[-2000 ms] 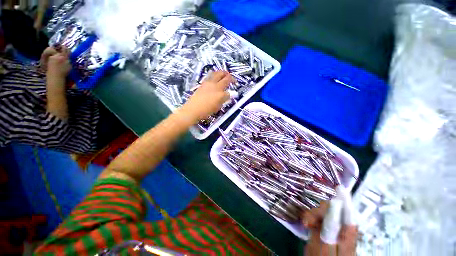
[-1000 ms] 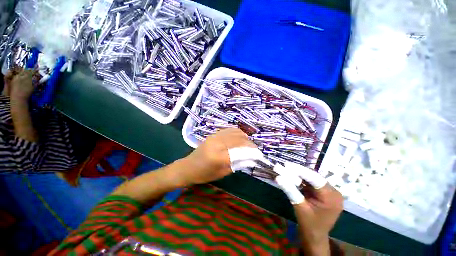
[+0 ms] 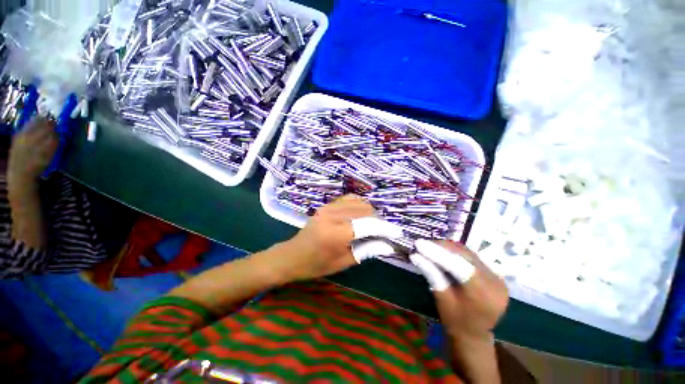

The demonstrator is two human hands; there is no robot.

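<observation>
My left hand (image 3: 334, 234) and my right hand (image 3: 466, 289) meet at the near edge of the small white tray (image 3: 272, 202). Both have white covers on thumb and finger. A small slim metal piece (image 3: 405, 244) shows between the fingertips of both hands, mostly hidden by them. The small tray is heaped with silver part-assembled pieces (image 3: 360, 157) with dark red parts. The large white tray (image 3: 239, 174) at the upper left holds shiny metal tubes (image 3: 244, 56), partly under a clear plastic bag (image 3: 146, 71).
A blue tray (image 3: 405, 64) at the top holds one thin piece (image 3: 443, 19). At the right, a white tray (image 3: 593, 321) holds small white fittings (image 3: 537, 225) and a crinkled plastic bag (image 3: 578, 97). Another person's hand (image 3: 34, 146) and striped sleeve show at the far left.
My left hand has come from the large tray to meet my right hand over the small tray's near edge. In the last second both hands have stayed together.
</observation>
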